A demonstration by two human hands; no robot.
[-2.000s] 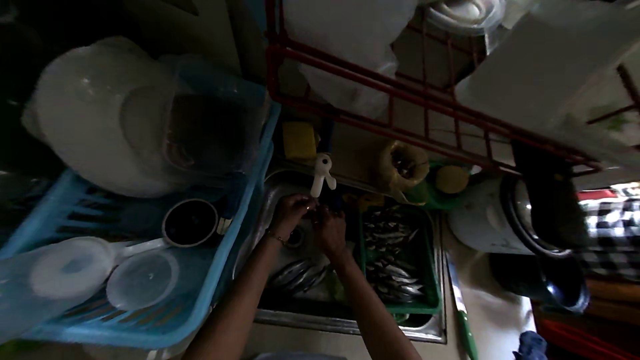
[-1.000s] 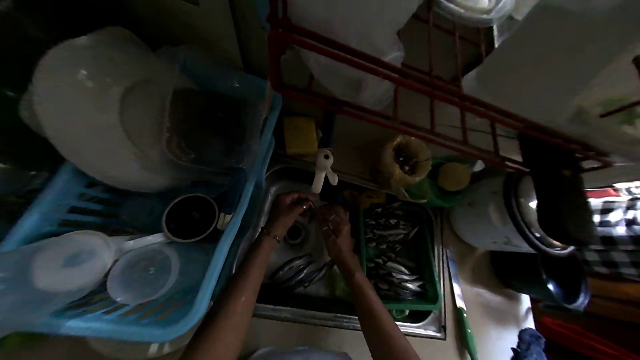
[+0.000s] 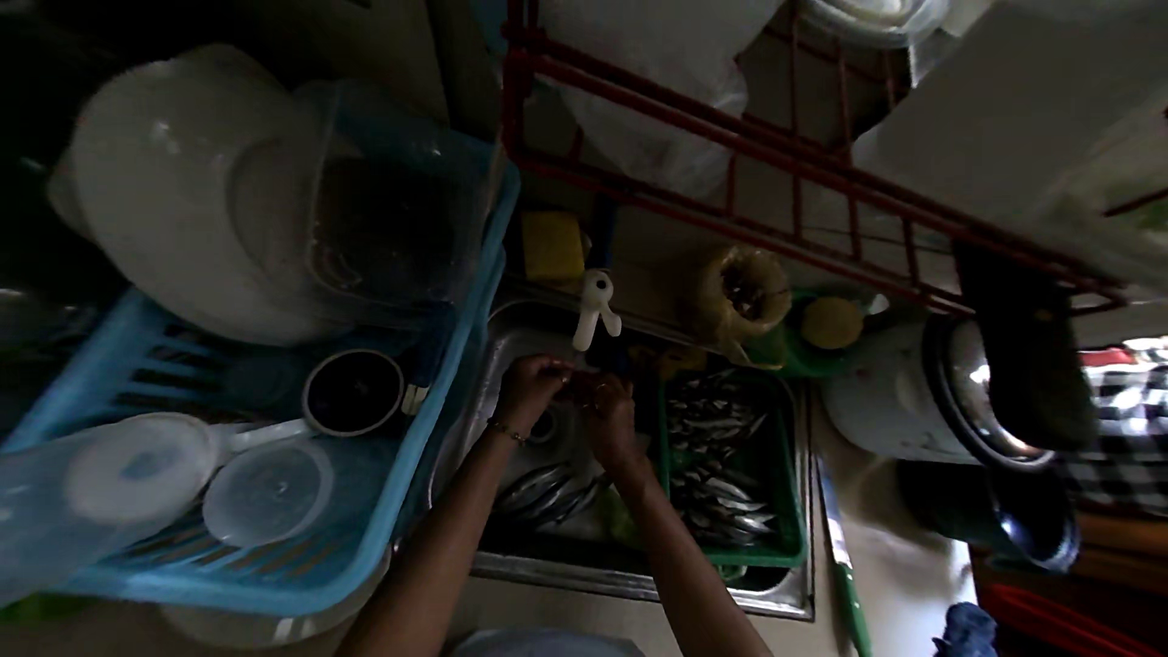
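Observation:
My left hand (image 3: 534, 391) and my right hand (image 3: 606, 411) are close together over a metal sink (image 3: 488, 365), just below a white faucet (image 3: 595, 308). Something small and dark, perhaps a fish, is between my fingers; the dim light hides its details. Several whole fish (image 3: 540, 495) lie in the sink basin below my left hand. To the right of my right hand, a green plastic basket (image 3: 796, 511) holds many small silvery fish (image 3: 725, 502).
A blue dish rack (image 3: 365, 557) with plates and containers stands left. A red wire rack (image 3: 794, 164) hangs above. A yellow sponge (image 3: 552, 245) lies behind the sink. At right are a green-handled knife (image 3: 841, 557) on the counter, a lidded pot (image 3: 885, 392) and a dark container (image 3: 995, 511).
Both hands stay over the sink; my right hand has turned and shifted slightly, and the fingers of both hands are closer together than a second ago.

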